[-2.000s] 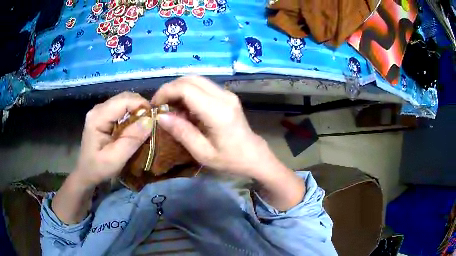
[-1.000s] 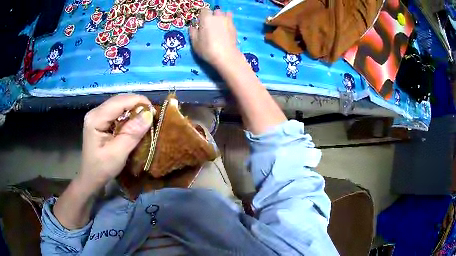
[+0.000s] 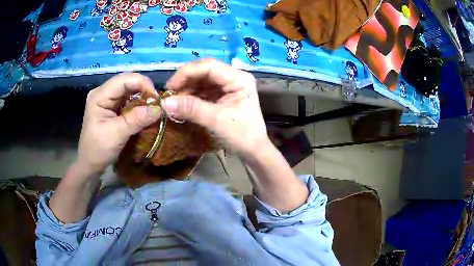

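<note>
A fuzzy rust-brown fabric piece hangs bunched over the lap, with a pale gold zipper line running down it. My left hand pinches the fabric's top edge at the zipper's upper end. My right hand meets it there, thumb and fingertips pinched together on the same spot. A small pale piece shows under my right thumb; whether it is a charm or a slider I cannot tell. A pile of red heart charms with white borders lies on the table's upper left.
The table with blue cartoon-print cloth spans the top. Brown pieces lie at its upper right beside an orange wavy-patterned sheet. Open cardboard boxes stand at the lower right and lower left. Dark bars run under the table.
My right hand was at the charm pile a second ago and has come back down to the zipper's upper end. My left hand has kept its pinch on the fabric.
</note>
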